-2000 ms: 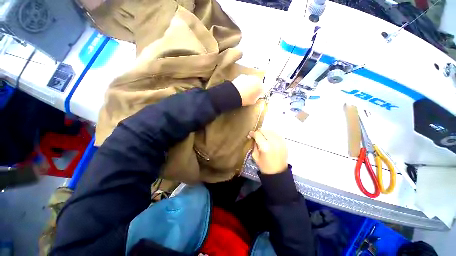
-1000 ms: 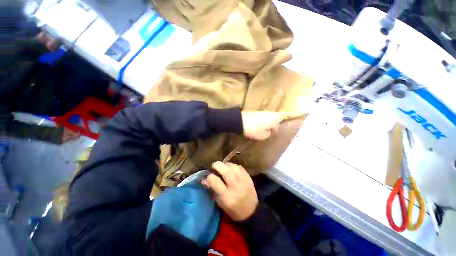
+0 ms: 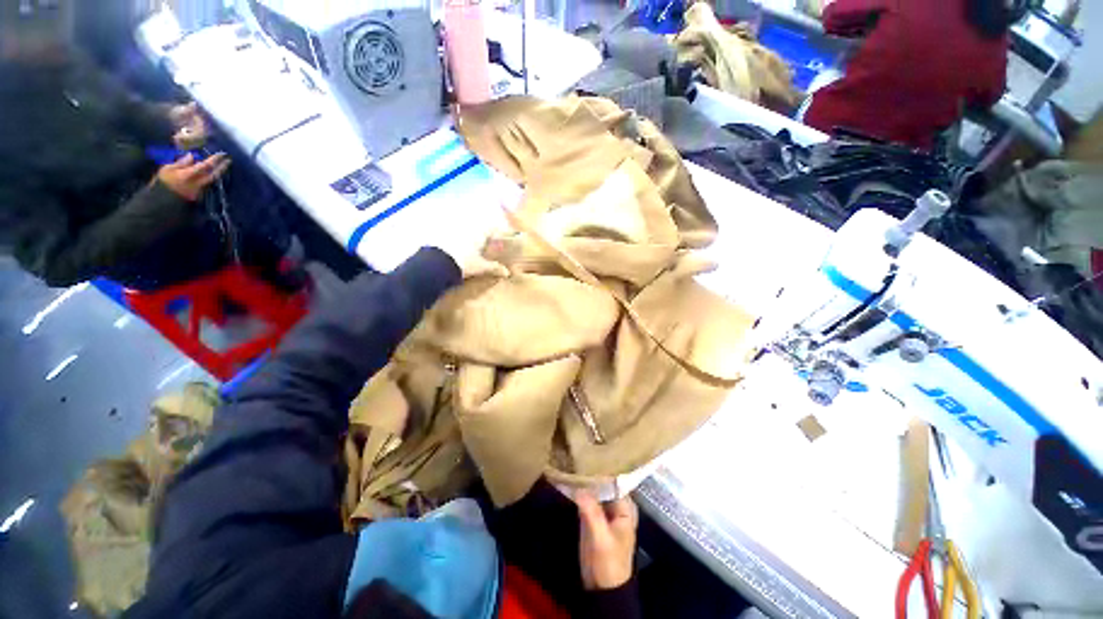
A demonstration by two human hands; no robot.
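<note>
The tan jacket body (image 3: 544, 314) lies bunched on the machine table and hangs over its front edge. A short toothed pocket zipper (image 3: 587, 415) shows on it. One side of the cloth reaches the presser foot area (image 3: 786, 351). A narrow tan band crosses the folds. My right hand (image 3: 605, 532) pinches the jacket's lower edge at the table front, beside a small whitish patch. My left sleeve reaches the jacket's left side; my left hand is hidden or blends with the cloth, so its grip is unclear.
White machine head (image 3: 968, 387) at right. Scissors (image 3: 934, 568) and a tan strip (image 3: 913, 490) lie right; a brown scrap (image 3: 812, 427) lies near the foot. A red stool (image 3: 218, 317) and a person's hands (image 3: 191, 169) are left. Another person in red (image 3: 907, 73) is at the back.
The view has shifted and shows more background. My left arm has reached farther up to the jacket's left side. The cloth is folded over more. My right hand has moved to the lower edge.
</note>
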